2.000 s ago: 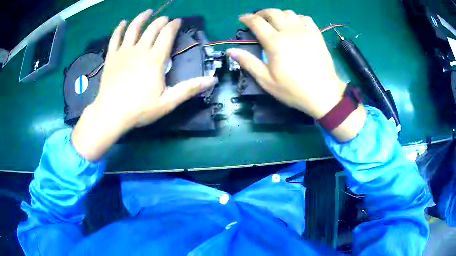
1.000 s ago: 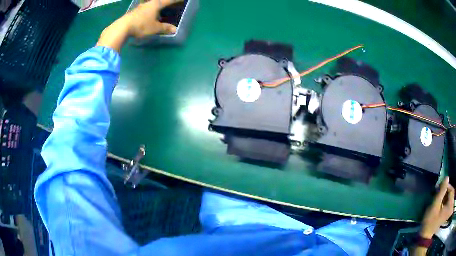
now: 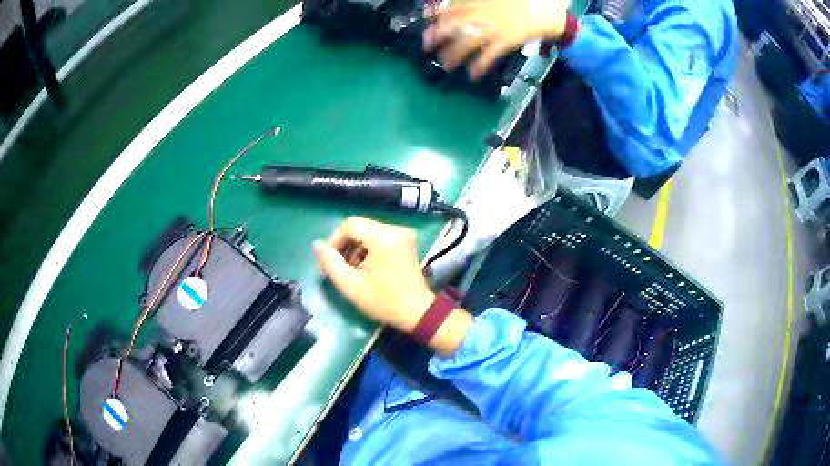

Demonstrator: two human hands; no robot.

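Observation:
My right hand (image 3: 382,273), with a dark red wristband, is over the bench's near edge, just below the electric screwdriver and not touching it. Its fingers are curled towards the thumb; whether they pinch anything small cannot be told. The black electric screwdriver (image 3: 341,187) lies on the green bench, bit to the left. Two black blowers in housings lie at lower left: one blower (image 3: 223,314) near the hand, the other blower (image 3: 136,400) further down-left. Both have white-and-blue labels and thin reddish lead wires (image 3: 214,205). My left hand is out of the picture.
A green perforated crate (image 3: 673,282) with dark blowers and reddish wires stands at the right. A crumpled clear plastic bag (image 3: 541,150) is at the bench edge. Another person's hand (image 3: 501,32) and blue sleeve are at the top over black parts. The black driver cord (image 3: 455,232) curves beside my hand.
The view has swung right. My left hand, earlier at the grey tray, has left the picture. My right hand is now clearly in view below the screwdriver; the crate and other person have appeared.

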